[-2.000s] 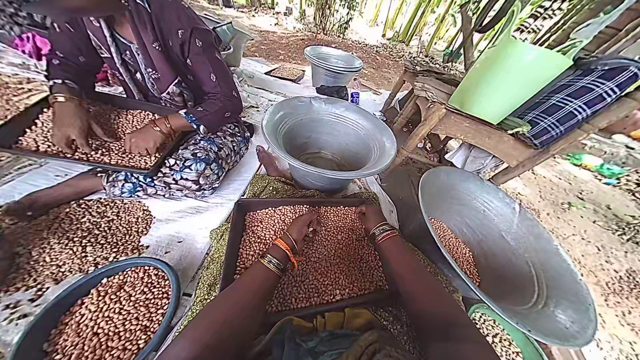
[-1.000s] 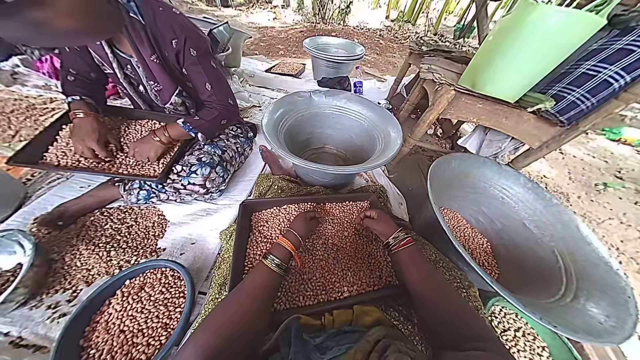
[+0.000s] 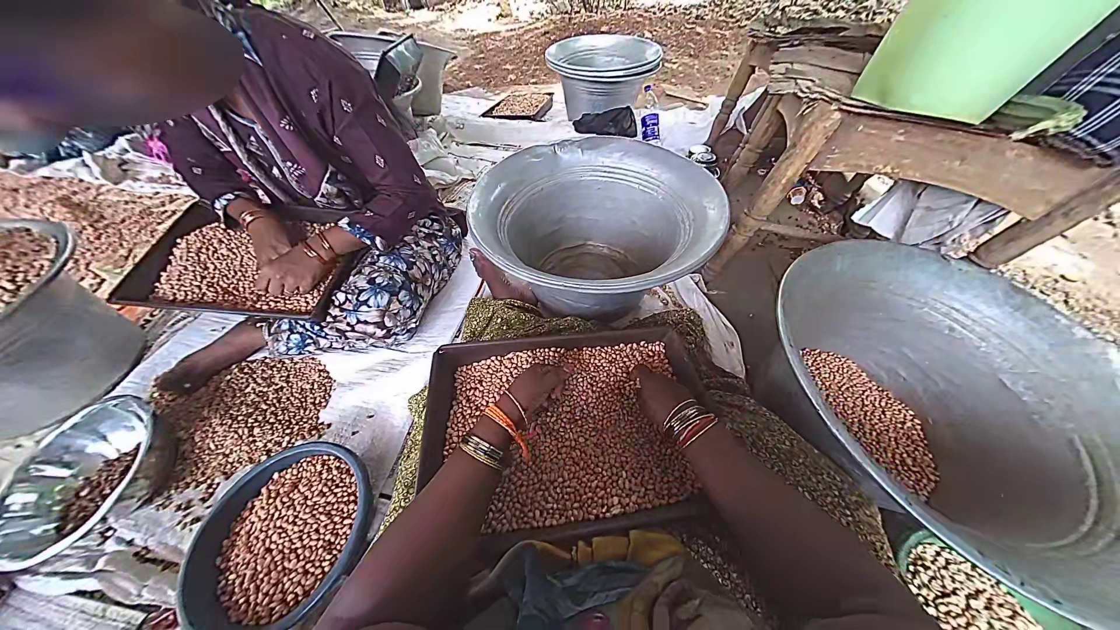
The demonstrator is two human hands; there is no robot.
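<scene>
A dark rectangular tray [image 3: 444,385] full of reddish-brown shelled nuts, which look like peanuts [image 3: 577,455], rests on my lap. My left hand [image 3: 535,391] lies on the nuts in the left half of the tray, fingers bent down among them. Near the tray's upper right part, my right hand [image 3: 656,391] touches the nuts with curled fingers. Whether either hand grips any nuts is hidden. Bangles circle both wrists. Just beyond the tray stands a wide metal basin [image 3: 595,210], its visible inside bare.
At the left a person works over another tray [image 3: 236,306] of nuts. A blue-grey tub [image 3: 359,490] of nuts stands at lower left, beside a loose heap [image 3: 254,411]. On the right are a large metal bowl [image 3: 1006,350] with nuts and a wooden bench [image 3: 945,162].
My right hand has moved slightly apart from my left, toward the tray's right side. The view has shifted, bringing a glossy bowl and a metal pot in at the left.
</scene>
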